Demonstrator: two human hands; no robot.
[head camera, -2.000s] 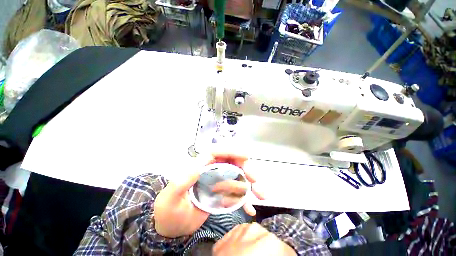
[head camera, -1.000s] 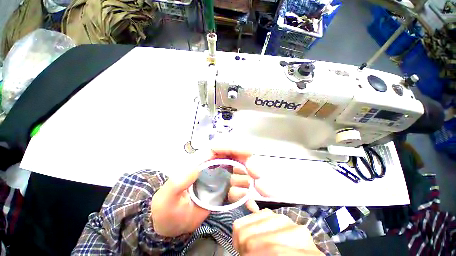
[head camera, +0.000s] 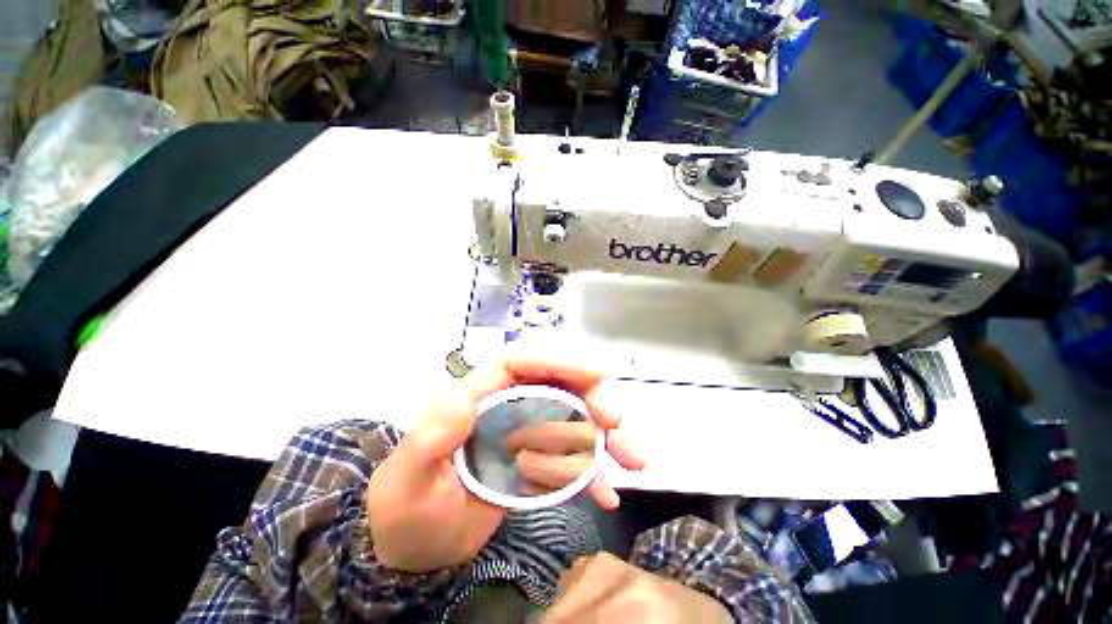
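A round hand mirror (head camera: 502,453) with a white rim faces up in my left hand (head camera: 427,506), in front of the sewing machine. My left thumb and fingers curl round its edge. The glass shows reflected fingers. My right hand (head camera: 628,595) is below and right of the mirror, at the picture's bottom edge, partly cut off. Its fingers look bent, and I cannot tell if it holds anything. The white sewing machine (head camera: 695,219) marked "brother" stands behind, with its needle area (head camera: 537,293) beyond the mirror.
Black-handled scissors (head camera: 880,402) lie at the right end of the white table (head camera: 244,305). Black cloth (head camera: 146,219) covers the table's left edge, beside a clear plastic bag (head camera: 73,159). A dark object with a bright screen-like patch (head camera: 839,534) lies below the table's front edge.
My right hand came up toward the mirror's lower right and has moved back down and slightly left. The reflection in the mirror has changed. The view has shifted slightly.
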